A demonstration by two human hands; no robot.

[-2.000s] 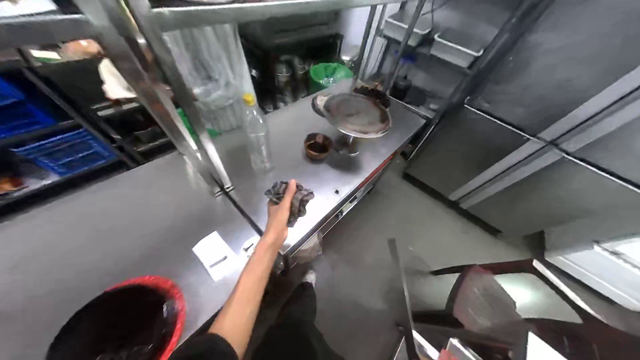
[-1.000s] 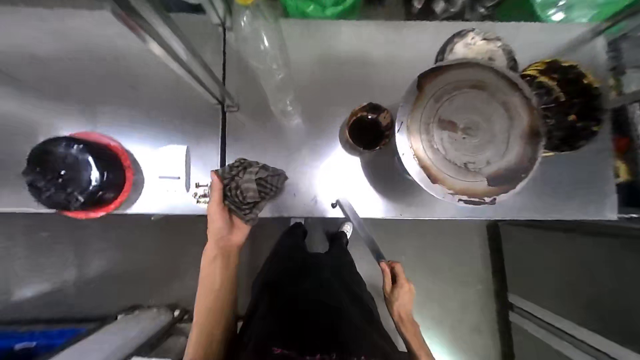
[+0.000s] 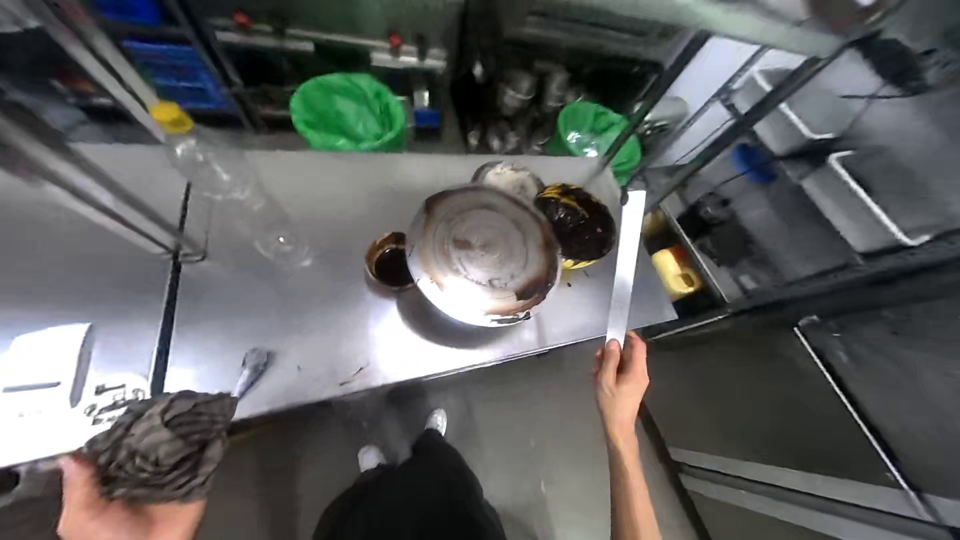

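Note:
My left hand (image 3: pixel 124 506), at the lower left, holds a crumpled dark checked cloth (image 3: pixel 169 446) by the bench edge. At the right, my right hand (image 3: pixel 622 371) grips the lower end of a long flat metal bar (image 3: pixel 626 270); its far end reaches beyond the yellow-and-dark-coated item. A stained round metal pan or turntable (image 3: pixel 484 255) stands on the steel bench (image 3: pixel 322 330). Beside it are a small brown-smeared bowl (image 3: pixel 390 261), a pale-coated round dish (image 3: pixel 508 178) and a round item with dark, sticky coating and yellow parts (image 3: pixel 576 225).
A clear plastic bottle with a yellow cap (image 3: pixel 225 176) is at the left, near the shelf posts. A small brush-like tool (image 3: pixel 253 369) and white papers (image 3: pixel 45 367) with small metal parts lie near the cloth. Green-lined bins (image 3: pixel 349 112) stand behind the bench.
My right hand has moved the metal bar from in front of the bench to the right end of it. My left hand keeps hold of the cloth. The view has shifted.

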